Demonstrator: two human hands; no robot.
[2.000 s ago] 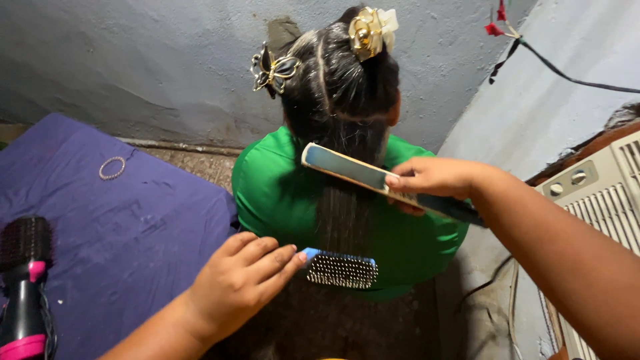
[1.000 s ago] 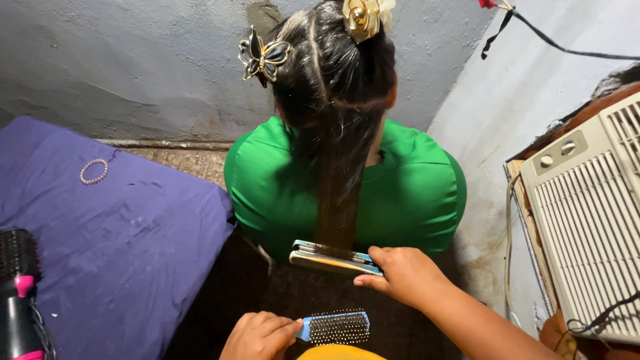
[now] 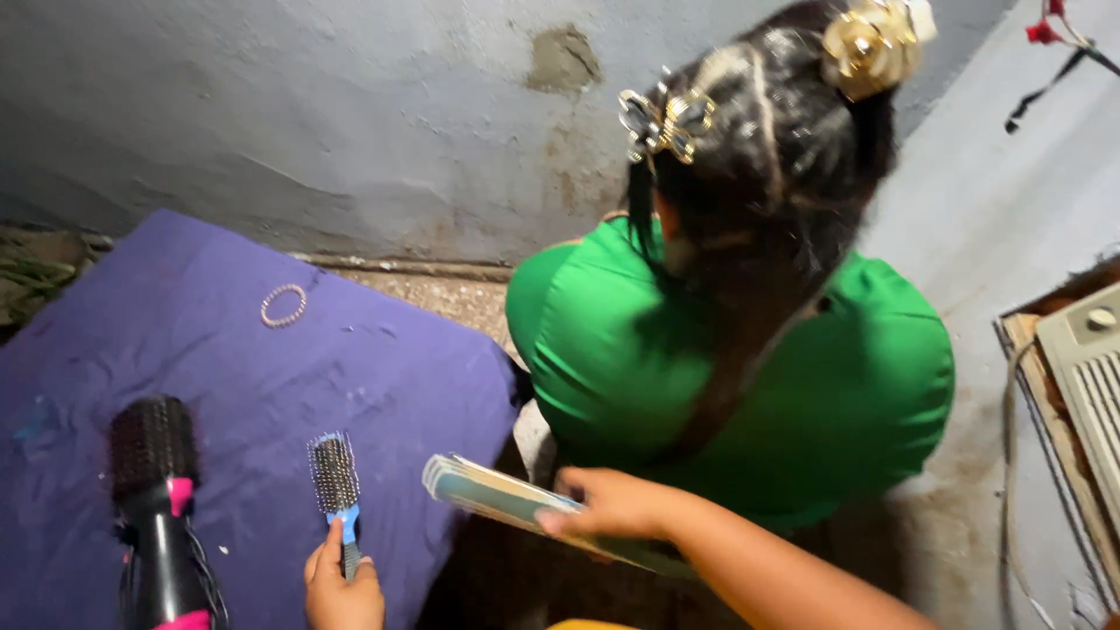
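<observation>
My left hand [image 3: 343,584] grips the handle of a blue and grey hairbrush [image 3: 335,477], bristles up, over the purple cloth. In my right hand [image 3: 612,506] is a flat hair straightener [image 3: 494,494], blurred, below and left of the seated person's hair. That person, in a green shirt [image 3: 840,394], has their back to me. Their dark hair [image 3: 726,376] hangs down the back, away from the straightener. A butterfly hair clip [image 3: 665,124] and a gold flower-shaped hair clip [image 3: 871,48] hold the parted upper hair.
On the table with a purple cloth [image 3: 420,376] lie a black and pink hot-air brush [image 3: 157,516] and a beaded bracelet [image 3: 283,305]. A grey wall [image 3: 394,114] stands behind the person. An air conditioner [image 3: 1098,359] and a cable [image 3: 1009,472] are at the right.
The straightener, earlier on the hair, is now off it and to the left. My left hand has carried the hairbrush left over the purple cloth. The view has shifted left.
</observation>
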